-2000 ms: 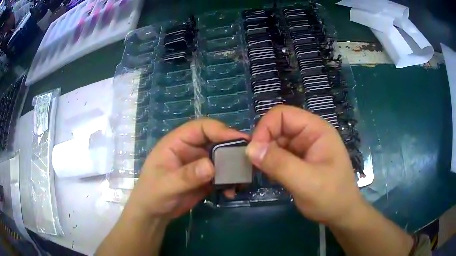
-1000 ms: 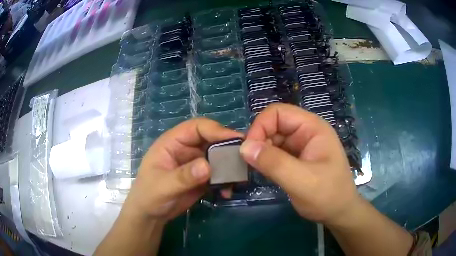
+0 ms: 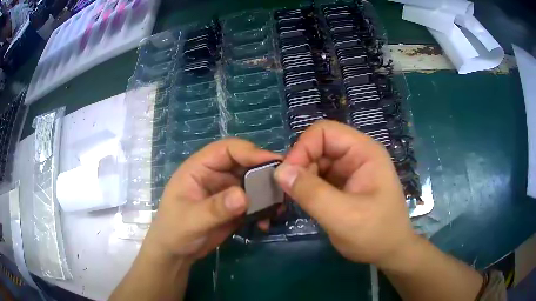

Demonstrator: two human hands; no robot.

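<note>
A flat dark module with a pale edge is held upright between my two hands, above the near edge of the clear blister tray. A plain grey adhesive pad covers its face towards me. My left hand grips the left side of the module, thumb at its edge. My right hand pinches the upper right corner with thumb and forefinger. The module's back and leads are mostly hidden. Rows of black modules with tangled leads stand in the tray's right columns, and a short group stands at upper left.
A white partitioned tray with pink items lies at upper left. A long shiny strip and a white backing sheet lie on the white surface at left. Crumpled white paper lies at upper right on the green mat.
The module with its pad has tilted and turned slightly, so its face looks narrower. Both hands have shifted slightly left in view and still hold it.
</note>
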